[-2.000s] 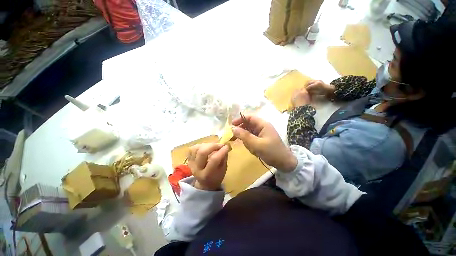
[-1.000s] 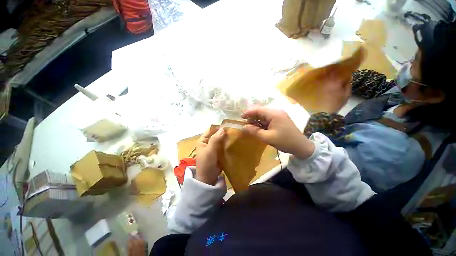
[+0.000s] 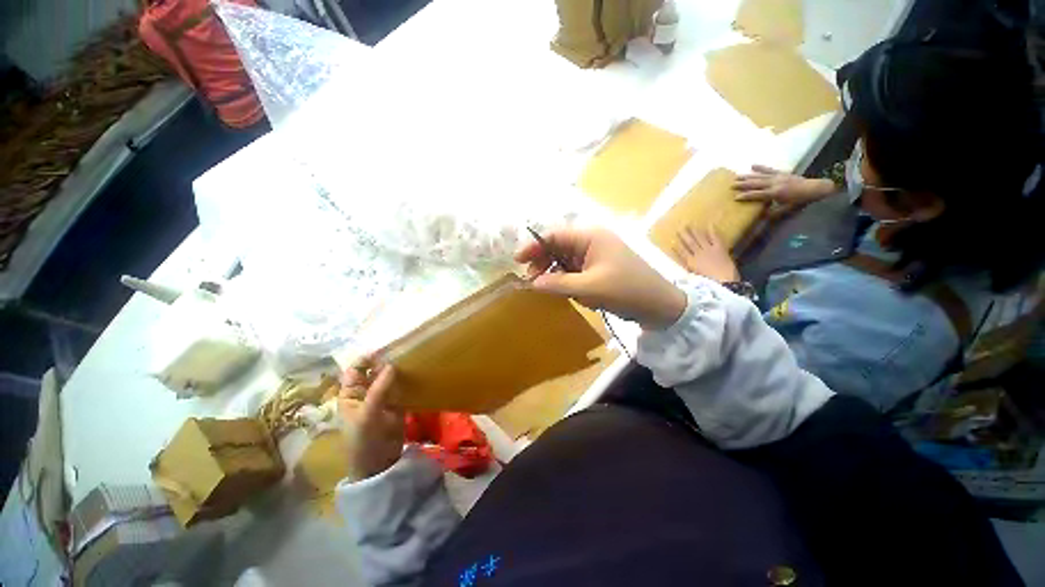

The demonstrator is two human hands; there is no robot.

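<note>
My left hand [image 3: 372, 415] grips the left end of a brown card [image 3: 493, 353]. My right hand [image 3: 596, 269] holds the card's upper right corner, with a dark, thin pointed tool [image 3: 541, 243] between its fingers. The card is raised and tilted, with a pale strip along its upper edge. Another brown card [image 3: 548, 401] lies beneath it, partly hidden. A bright red pouch [image 3: 456, 441] lies below the held card, beside my left wrist.
A person [image 3: 842, 310] sits at the right with both hands on a brown card [image 3: 713, 216]. Clear plastic bags [image 3: 458, 239] lie beyond my hands. A small brown carton [image 3: 218, 464] stands at the left beside a tan cord bundle [image 3: 300, 396]. A larger carton [image 3: 598, 29] is at the back.
The held card has turned from hanging down to stretching sideways, and my left hand has moved left and down. The other person's lifted card is now down under their hands.
</note>
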